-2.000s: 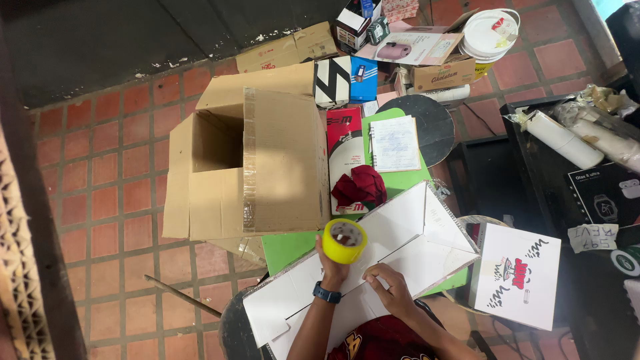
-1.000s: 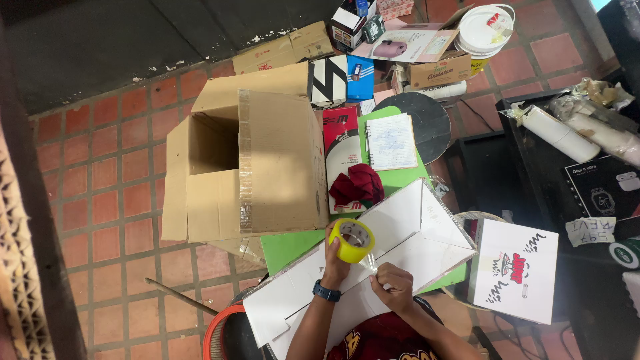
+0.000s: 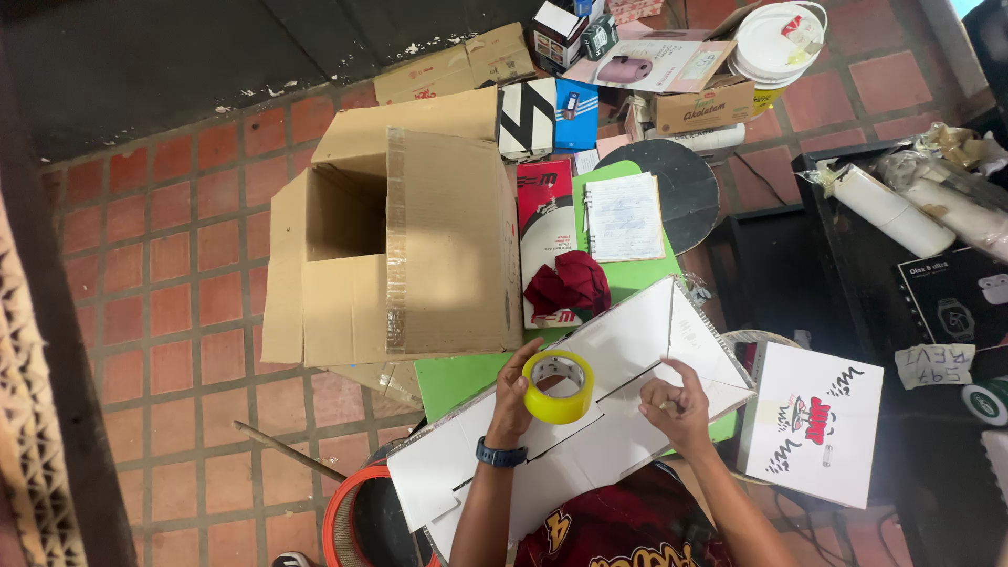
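My left hand (image 3: 513, 394) grips a yellow roll of adhesive tape (image 3: 557, 387) by its left side. To its right, my right hand (image 3: 674, 402) is raised with its fingers curled and the fingertips close together; whether it holds a tape end cannot be told. Beneath both hands a white cardboard box (image 3: 701, 346) lies slantwise, its closed flaps meeting at dark seams. Its lower left end reaches toward an orange-rimmed basket (image 3: 340, 504). A dark red cloth (image 3: 568, 285) lies just beyond the box.
A large open cardboard box (image 3: 453, 244) stands at the left. Behind the white box are a green board (image 3: 465, 382), a red and white box (image 3: 543, 189) and a spiral notebook (image 3: 624, 216). A printed white box (image 3: 815, 425) lies right. A stick (image 3: 287, 450) crosses the floor tiles.
My right hand has moved away from the tape roll, to the right and up over the white box. The roll stays in my left hand.
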